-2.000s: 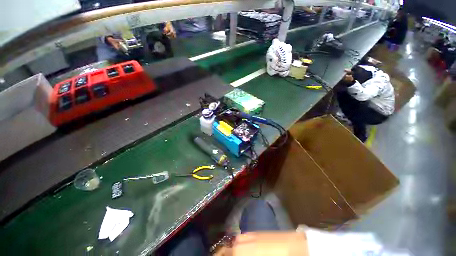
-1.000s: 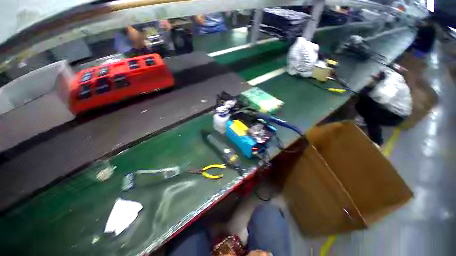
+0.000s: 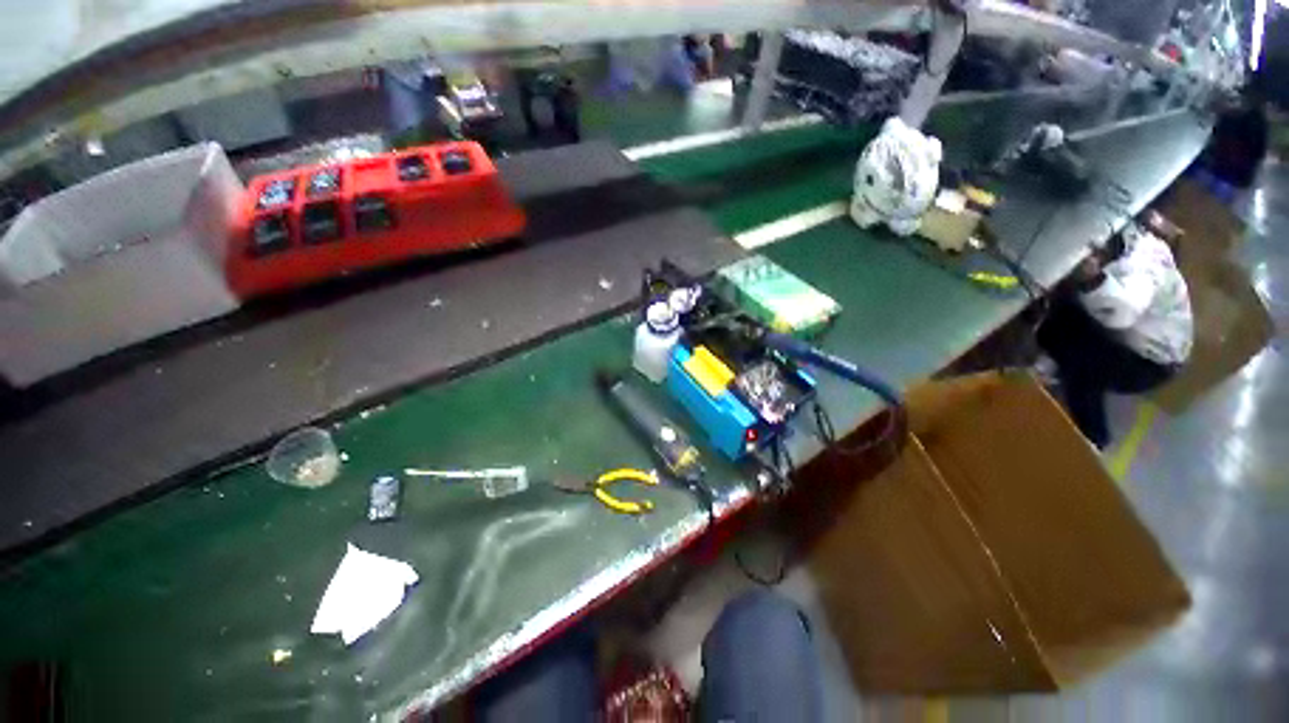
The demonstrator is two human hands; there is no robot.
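Note:
No hand of mine is in view. On the green bench top in front of me lie a white paper slip (image 3: 363,592), a small dark piece (image 3: 383,497), a thin pale tool with a clear end (image 3: 467,477) and yellow-handled pliers (image 3: 622,490). A dark stick-shaped tool (image 3: 655,428) lies beside the blue soldering station (image 3: 730,407), with a white bottle (image 3: 657,343) at its left. A small clear dish (image 3: 304,459) stands near the belt.
The dark conveyor belt (image 3: 467,322) carries a red tray (image 3: 382,226) with black units and a pale bin (image 3: 120,276). A green-and-white box (image 3: 782,295) lies behind the station. A brown carton (image 3: 1004,537) stands right of my knees. A person (image 3: 1138,304) crouches beyond it.
The view has shifted, so the bench things sit further right in the picture. The skin-toned and white blur at the bottom edge, seen earliest, is gone. The red tray has stayed beside the pale bin.

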